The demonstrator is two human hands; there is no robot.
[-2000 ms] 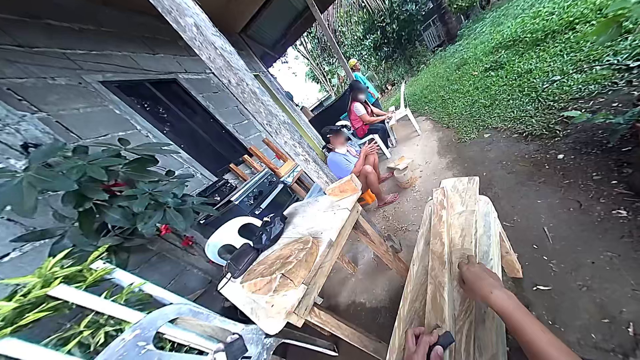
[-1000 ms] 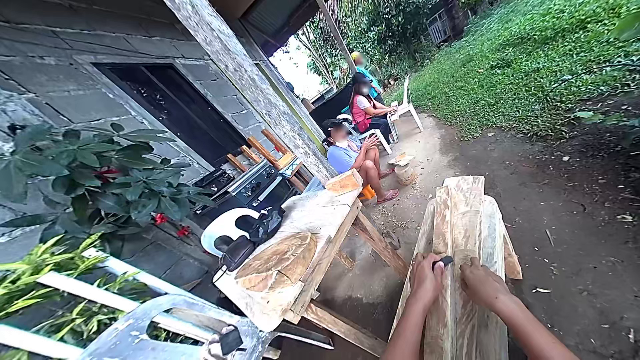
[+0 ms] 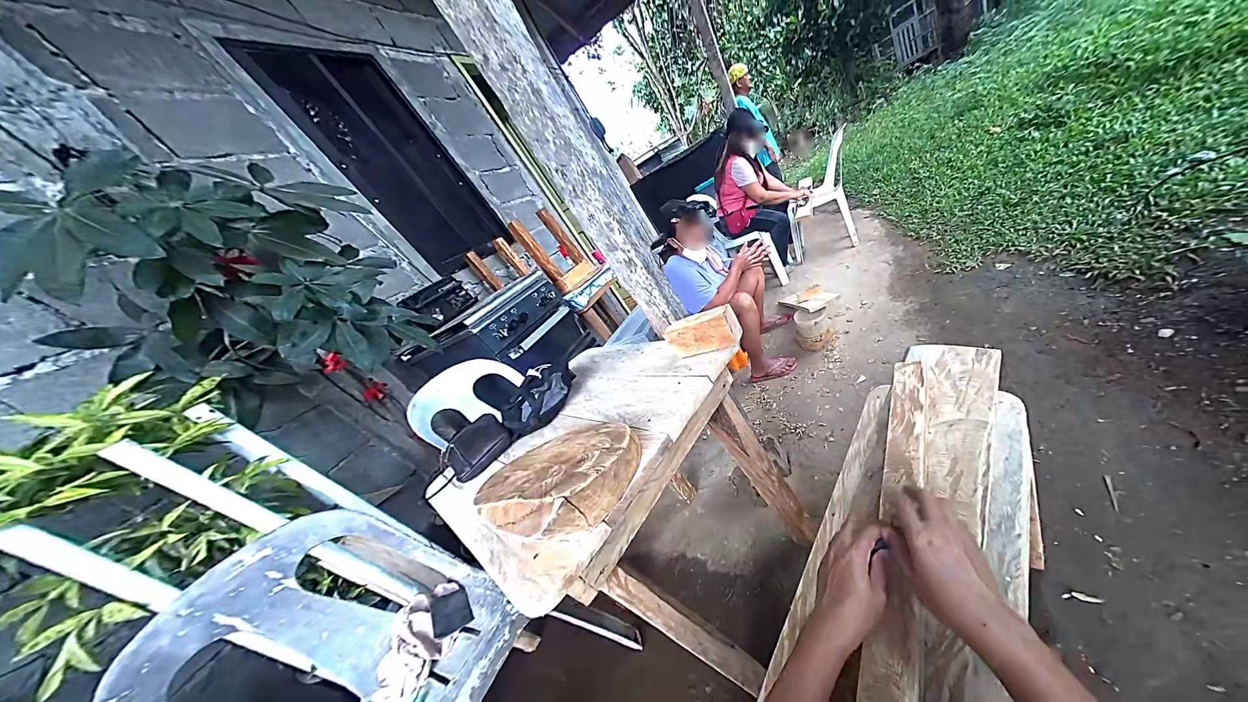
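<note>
Two wooden boards [image 3: 960, 414] lie side by side lengthwise on a wooden bench [image 3: 1014, 487] at the lower right. My left hand [image 3: 853, 575] is closed around a small black object [image 3: 878, 551], mostly hidden by the fingers, above the left, narrower board. Touching it, my right hand [image 3: 936, 546] rests over the boards with its fingers bent; whether it also grips the black object cannot be told.
A wooden table [image 3: 673, 395] on the left holds a round wooden piece [image 3: 565, 478], a black bag [image 3: 478, 447] and a wood block [image 3: 702, 331]. A worn plastic chair [image 3: 244, 595] stands at lower left. Several people sit or stand beyond, near a bucket [image 3: 812, 330].
My left hand, with the black object, was low on the boards, then beside the right hand further up. Now both hands touch each other.
</note>
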